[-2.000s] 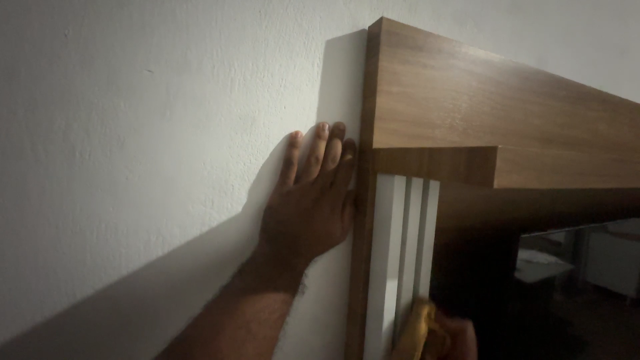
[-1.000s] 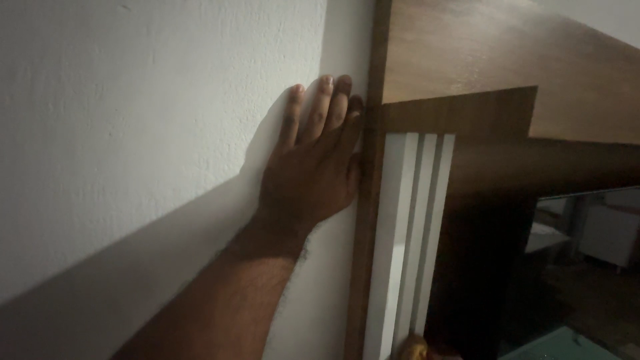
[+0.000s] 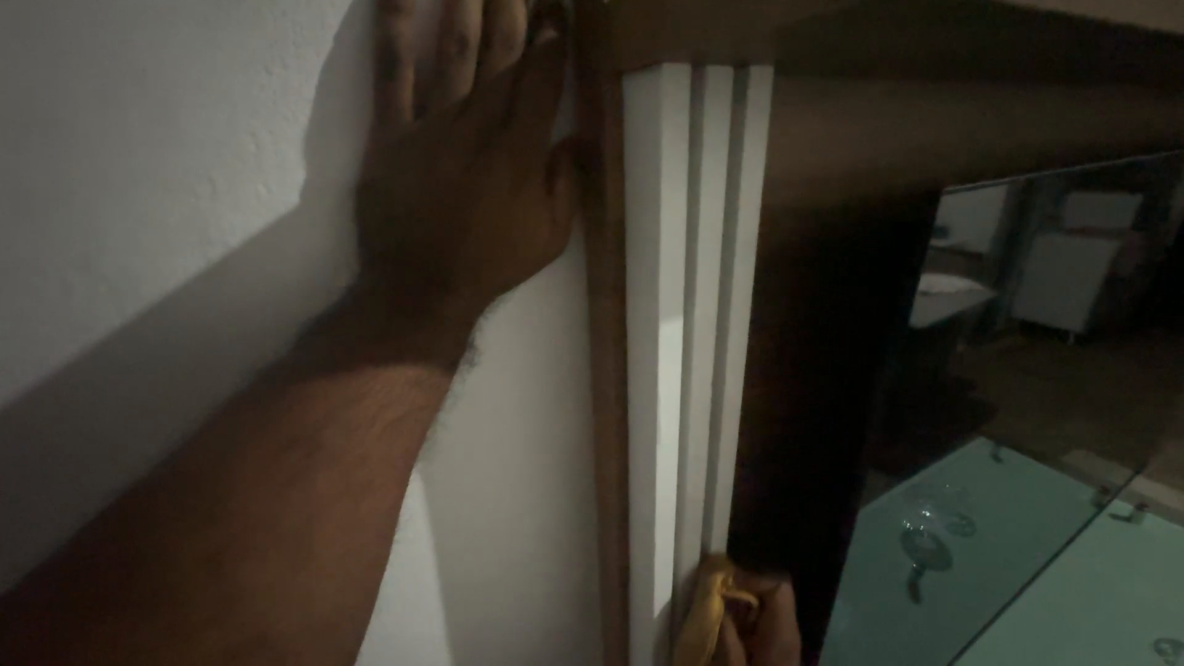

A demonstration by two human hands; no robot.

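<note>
My left hand (image 3: pixel 472 157) lies flat against the white wall (image 3: pixel 157 139), its thumb side by the brown wood-finish side panel (image 3: pixel 606 370) of a wall unit; the fingertips are cut off at the top edge. Low in the view, my right hand (image 3: pixel 763 620) holds a yellow cloth (image 3: pixel 708 601) against the white vertical slats (image 3: pixel 675 277) just inside that panel. Only part of this hand shows, and the frame's bottom edge cuts off the rest.
Right of the slats is a dark recess with a glossy black screen or glass panel (image 3: pixel 1027 388). It reflects pale furniture and a greenish glass surface. A brown wood-finish board (image 3: pixel 879 42) runs across the top.
The view has shifted down and closer. The right hand with the yellow cloth is lower on the slats than two seconds ago. My left hand stays on the wall beside the panel.
</note>
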